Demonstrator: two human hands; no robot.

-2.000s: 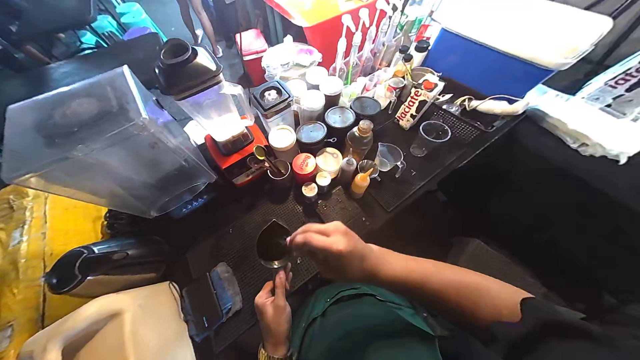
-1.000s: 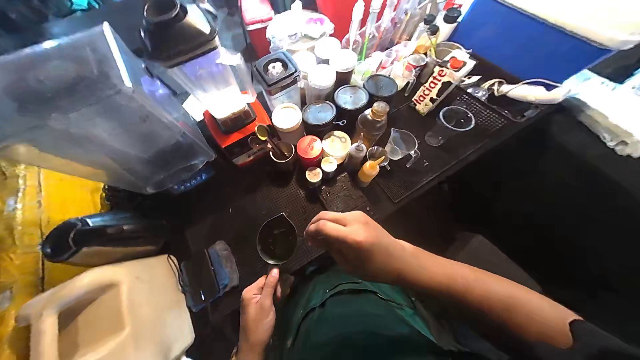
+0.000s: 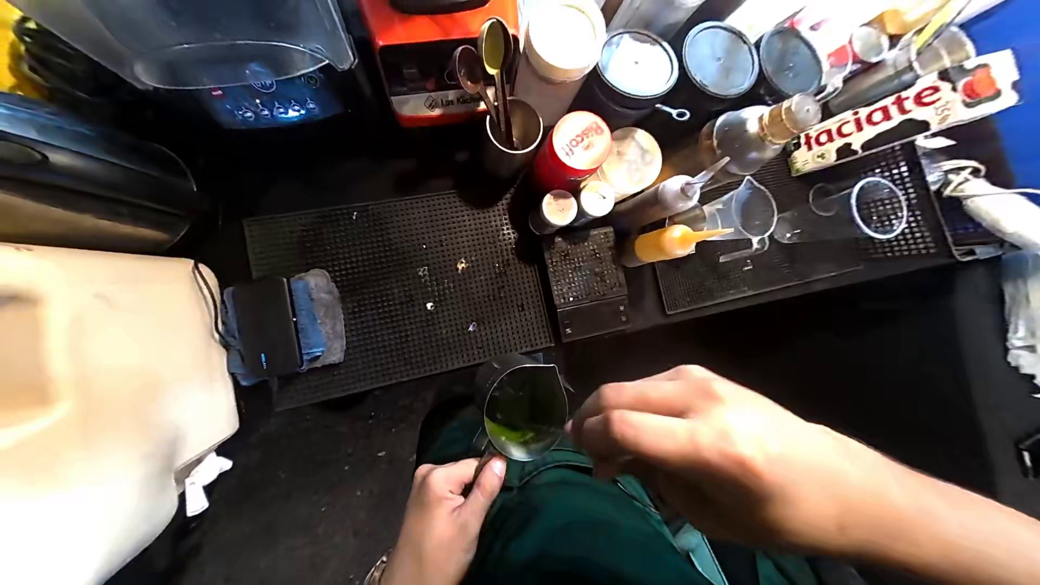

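Note:
My left hand [image 3: 451, 508] is closed on the handle of a metal pitcher [image 3: 526, 413], held over my lap just in front of the counter's edge. Green liquid shows inside the pitcher, whose spout points up and to the right. Beside the pitcher's right rim is my right hand [image 3: 691, 439], its fingers curled together; whether something thin is between them is hidden. Just beyond the pitcher lie a black perforated bar mat [image 3: 406, 284] and a small black scale [image 3: 587, 284].
A metal cup [image 3: 513, 134] holds several spoons. Nearby stand a red-lidded jar [image 3: 575, 145], an orange squeeze bottle [image 3: 670, 242], a clear measuring jug [image 3: 743, 213] and a clear cup [image 3: 877, 209]. Folded cloths [image 3: 321, 317] and a large beige container [image 3: 106, 390] are at left.
The view has moved closer to the counter and tilted down. My left hand keeps hold of the pitcher, and my right hand remains beside its rim.

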